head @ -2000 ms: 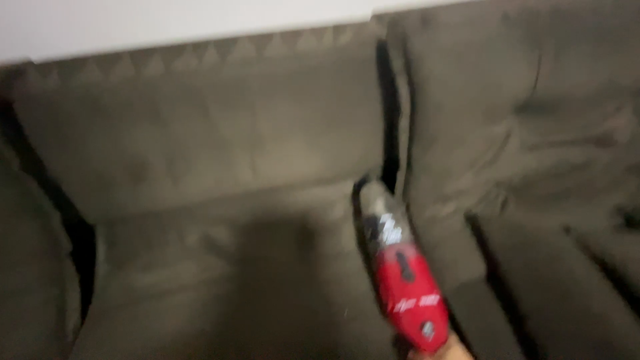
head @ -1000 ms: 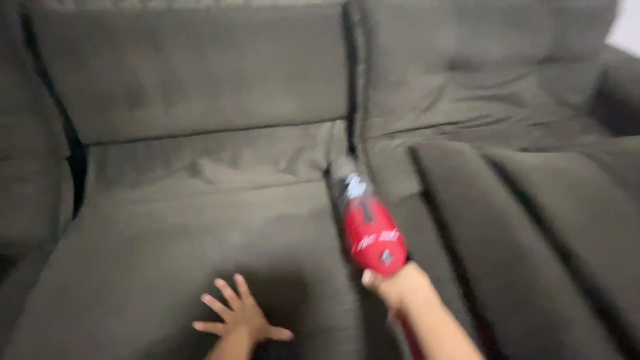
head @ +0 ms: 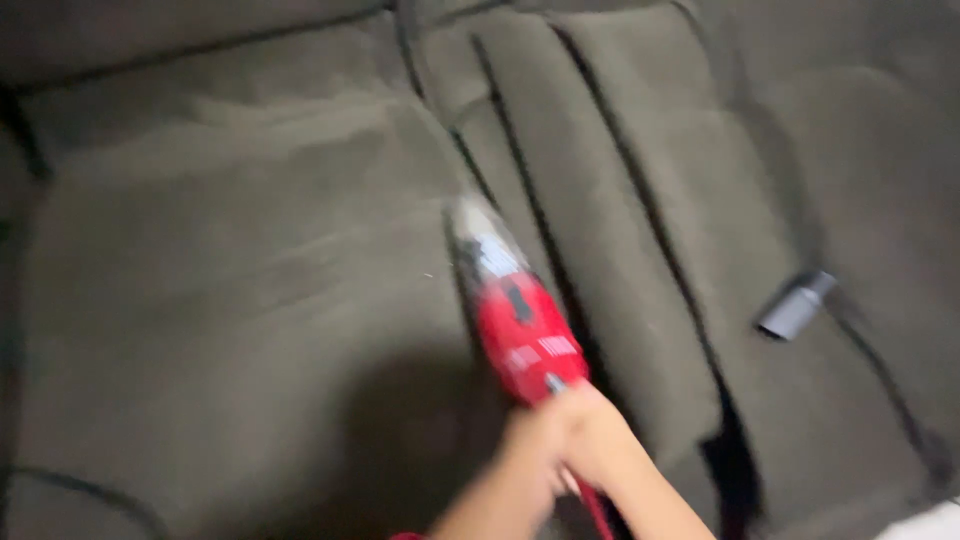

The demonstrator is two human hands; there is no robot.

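A red handheld vacuum cleaner [head: 529, 330] with a clear nozzle points up and to the left, its tip at the seam beside the left seat cushion [head: 247, 247] of a grey-brown fabric sofa. My right hand [head: 589, 424] grips its rear end. Against the right hand lies my left hand [head: 536, 442], blurred; its fingers are partly hidden, and whether it also grips the vacuum is unclear. A red cord [head: 596, 510] runs down below the hands.
A grey plastic nozzle attachment [head: 796, 306] rests on the right part of the sofa. Between the seats runs a long padded section [head: 600, 210] with dark seams on both sides. Something white [head: 926, 525] shows at the bottom right corner.
My left hand, spread over the left seat a second ago, is now beside my right hand. The vacuum has come forward along the seam from near the backrest. The view has tilted down and right.
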